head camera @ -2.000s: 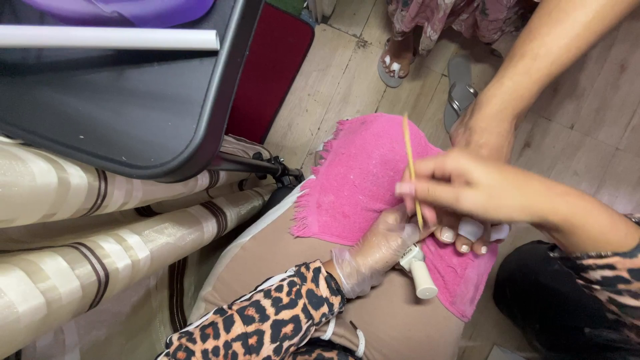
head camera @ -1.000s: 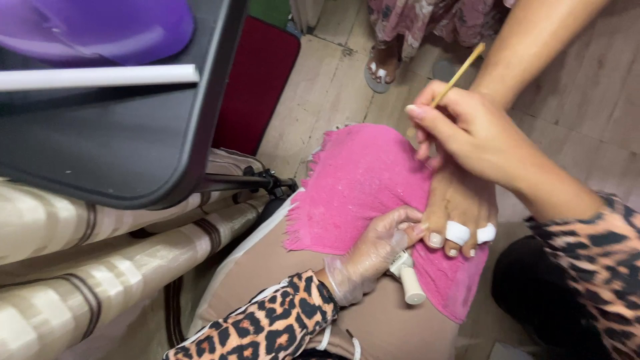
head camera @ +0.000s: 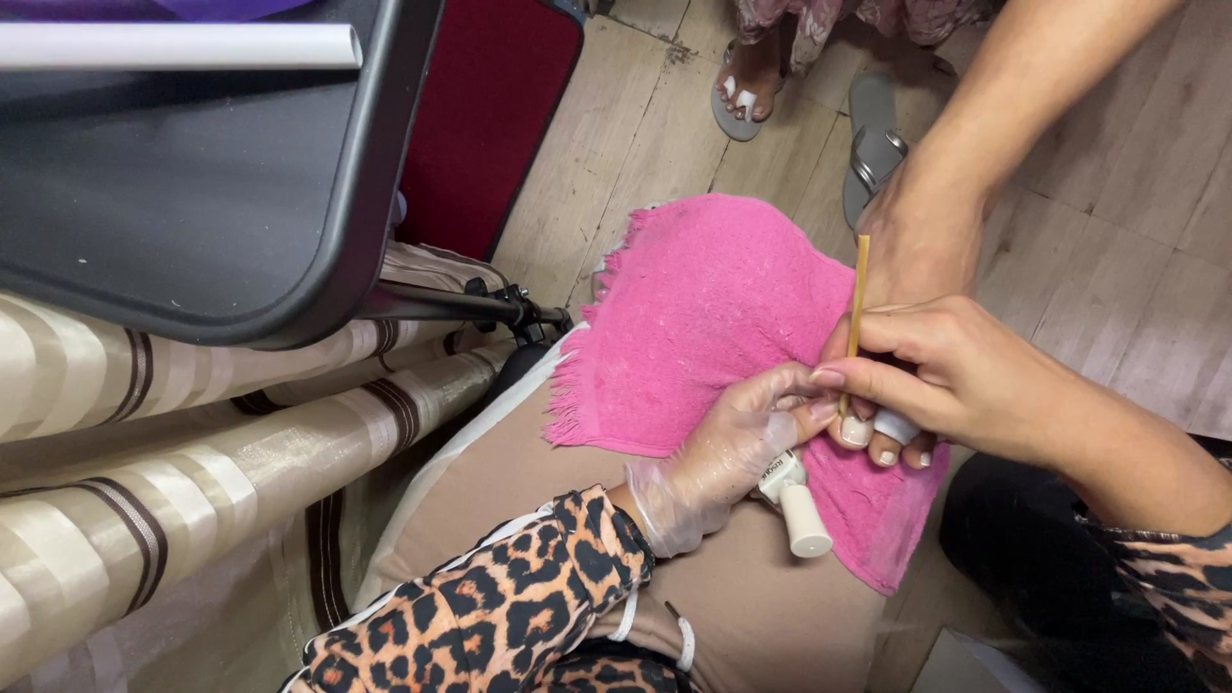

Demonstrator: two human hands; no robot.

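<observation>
My left hand (head camera: 736,448), in a clear plastic glove, holds a nail polish bottle with a cream cap (head camera: 806,520) in its palm, while its fingertips touch the big toe of another person's foot (head camera: 924,245). A thin wooden stick (head camera: 859,298) is pinched between the thumb and fingers of my bare right hand (head camera: 924,366). The stick's lower end is at the edge of the big toenail (head camera: 855,430). White padding (head camera: 895,425) sits between the toes, whose nails look pale. The foot rests on a pink towel (head camera: 712,318) over my lap.
A black tray (head camera: 192,183) with a white tube (head camera: 183,46) stands at upper left, on a metal stand (head camera: 443,303). Striped curtains (head camera: 231,452) hang below it. Grey flip-flops (head camera: 871,135) and the person's other foot (head camera: 751,87) are on the floor ahead.
My right hand has come down from above the foot to the big toe, and the stick now stands nearly upright in view. My left hand stays by the toe with the bottle.
</observation>
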